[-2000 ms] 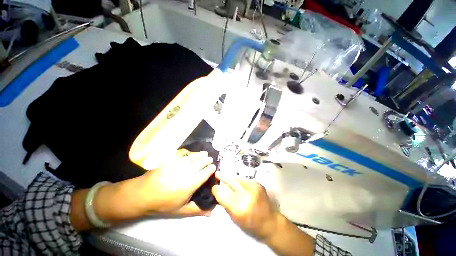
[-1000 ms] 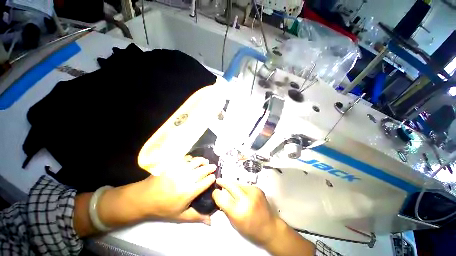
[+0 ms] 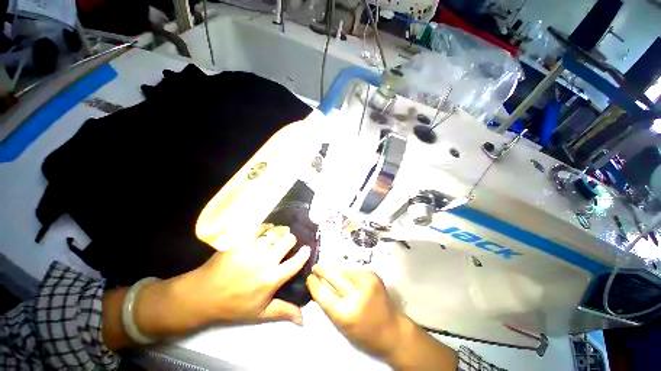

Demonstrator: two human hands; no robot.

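A black fabric piece (image 3: pixel 167 167) lies spread over the white table left of the lockstitch machine (image 3: pixel 464 246), and a part of it runs to the needle area (image 3: pixel 344 233). My left hand (image 3: pixel 250 279) lies on the fabric by the needle area, fingers bent, thumb spread towards the front. My right hand (image 3: pixel 355 301) is at the fabric's right edge, just in front of the presser foot area, with its fingertips pinched on the edge. Glare hides the needle and presser foot. The glowing sewing lamp (image 3: pixel 250 181) hangs above the fabric and my left hand.
A blue strip (image 3: pixel 61 112) lies on the table at the far left. A crumpled clear plastic bag (image 3: pixel 464 72) is behind the machine head. A thin dark rod (image 3: pixel 493 338) lies along the front of the machine. The ruler-marked table edge (image 3: pixel 181 362) is at the bottom.
My left hand's fingers have shifted a little left and back from the needle, with the thumb and forefinger further apart, showing more black fabric. My right hand stays nearly in place.
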